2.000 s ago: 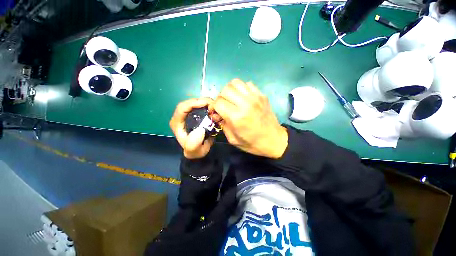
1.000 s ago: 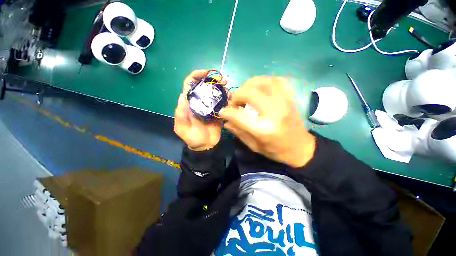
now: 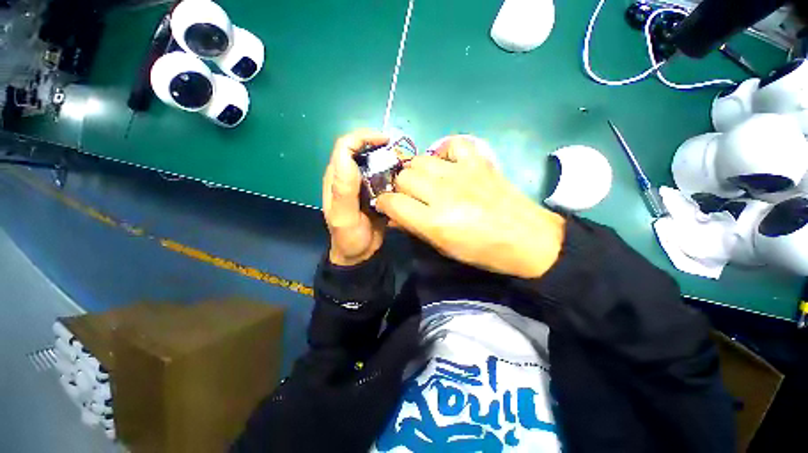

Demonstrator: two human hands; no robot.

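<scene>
My left hand [image 3: 352, 199] holds the black ball core [image 3: 381, 181] with its open back up, at the bench's front edge. A silvery patch and dark electronics show in it. Thin wires [image 3: 404, 146] stick up at its far side. My right hand [image 3: 470, 202] lies over the core's right side, its fingertips at the opening; whether they pinch a wire or a small part cannot be told. A white rounded shell [image 3: 580, 177] lies on the bench to the right of my right hand. A whitish, pink-edged object shows partly behind my right hand.
Finished cameras stand at the left [image 3: 190, 88] and are piled at the right [image 3: 766, 159]. A screwdriver [image 3: 640, 175] touches a crumpled wipe [image 3: 695, 234]. Another white shell [image 3: 523, 24], a white cable [image 3: 592, 57] and a black driver [image 3: 722, 26] are at the back. A cardboard box [image 3: 190, 376] is lower left.
The view shifted first, then slightly back. The core turned to show its open back, then tilted. My right hand moved away a little, then back onto the core.
</scene>
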